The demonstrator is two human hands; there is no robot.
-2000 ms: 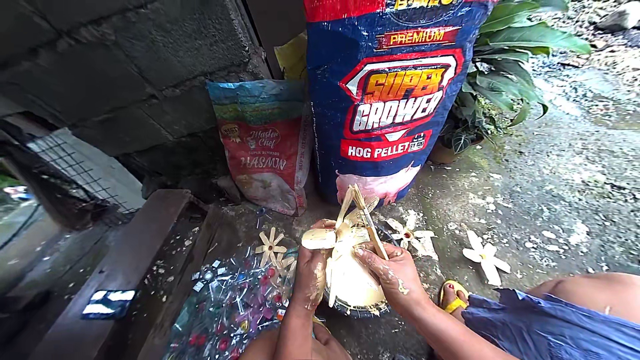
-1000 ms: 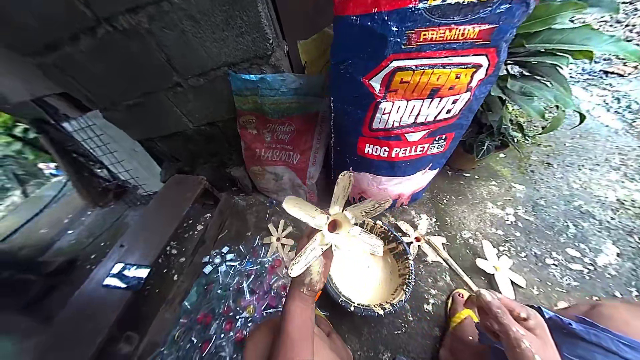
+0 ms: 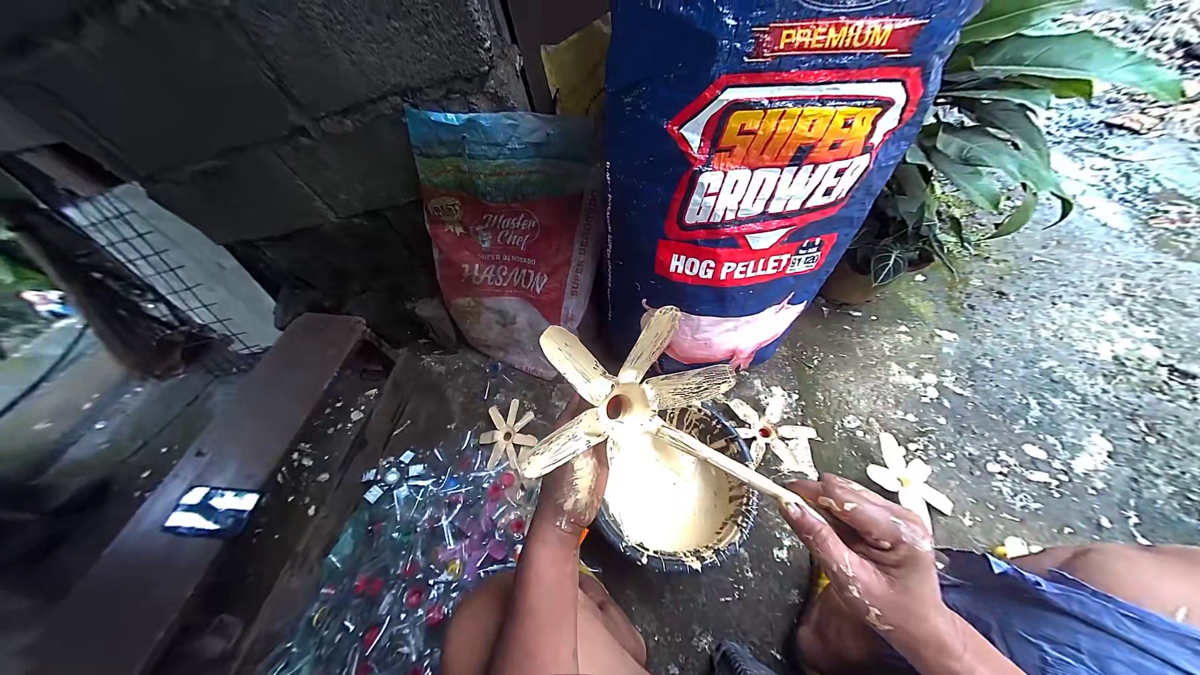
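My left hand (image 3: 574,483) holds up a cream-coated flower-shaped piece (image 3: 626,403) with several petals and a hole in its centre. My right hand (image 3: 867,544) grips a thin stick (image 3: 731,464), whose far end meets the flower near its centre. Below the flower stands a round bowl (image 3: 750,506) with a dark, ridged outside and cream-coloured paste inside. Smaller flower-shaped pieces lie on the ground: one (image 3: 508,435) left of the bowl, one (image 3: 767,433) close to its right, and a paler one (image 3: 907,476) farther right.
A large blue feed sack (image 3: 647,187) and a smaller red rice sack (image 3: 506,244) stand against the block wall. Clear plastic pieces with coloured parts (image 3: 422,562) are heaped at left, beside a wooden bench (image 3: 216,441) bearing a shiny rectangular object (image 3: 213,511). A leafy plant (image 3: 994,141) stands at right.
My right hand has moved left with the stick, from beside my knee to the flower. Two seconds ago both hands were together at the flower over the bowl.
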